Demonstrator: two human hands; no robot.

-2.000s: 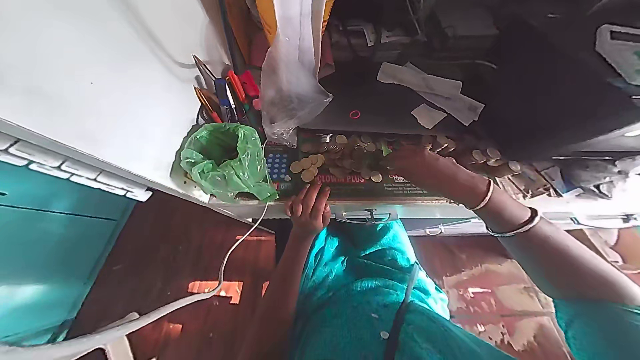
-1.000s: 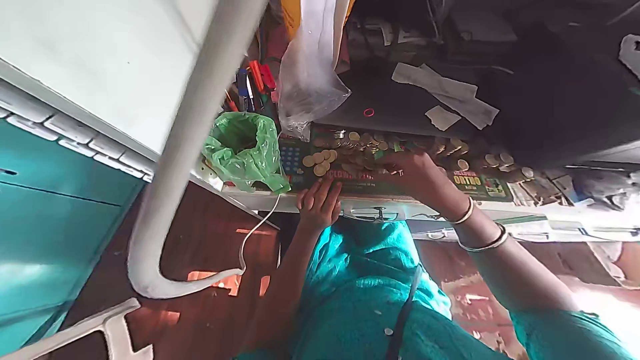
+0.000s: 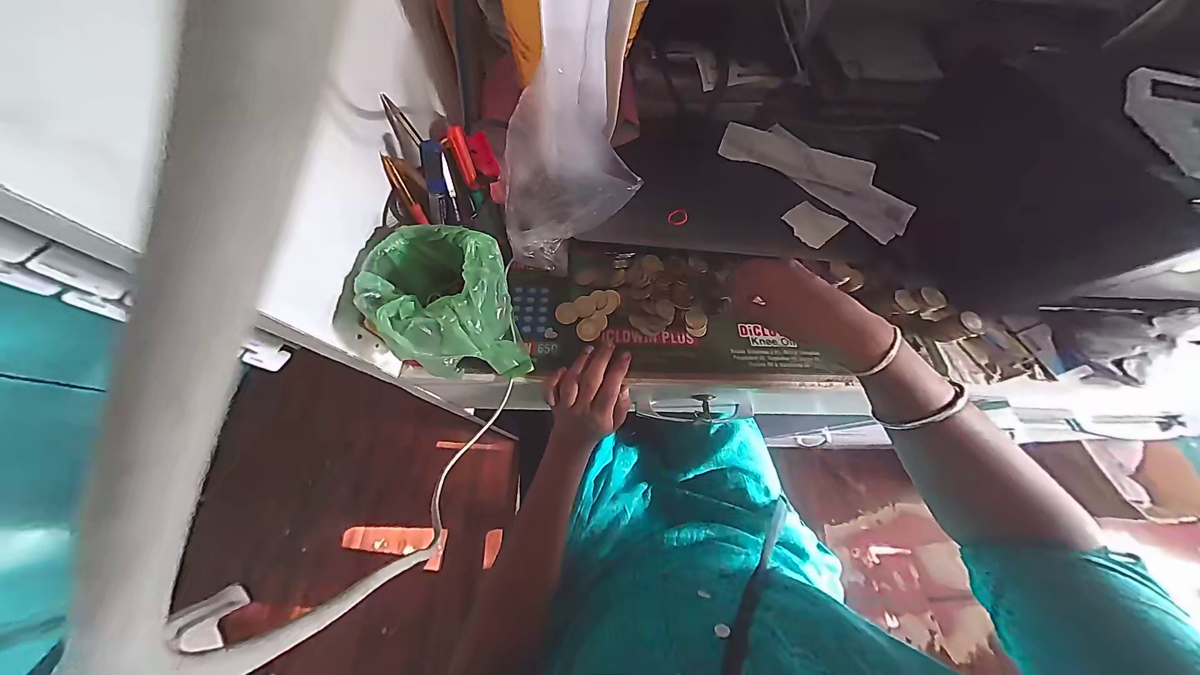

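Coins [image 3: 664, 291] lie in a loose heap on a dark printed mat [image 3: 647, 352] along the counter's front edge. A smaller group of coins [image 3: 589, 311] is left of the heap, just beyond the fingertips of my left hand [image 3: 592, 389], which rests over the edge with nothing seen in it. Right of the heap, my right hand [image 3: 797, 309] reaches down onto the mat among the coins, with bangles [image 3: 923, 412] on its wrist. Its fingertips are blurred and partly hidden, so whether it holds a coin does not show. More coins [image 3: 919, 300] lie to its right.
A green plastic bag [image 3: 431, 300] lines a container at the left, with pens [image 3: 436, 178] behind it. A clear plastic bag [image 3: 567, 178] hangs beyond the coins. Paper strips [image 3: 816, 173] and a red rubber band [image 3: 677, 217] lie on the dark surface. A blurred pale cable [image 3: 197, 281] crosses the left side.
My right hand has shifted slightly over the mat, while my left hand stays at the counter's edge. The pale cable now looms large at the left; two seconds ago it lay low in the view.
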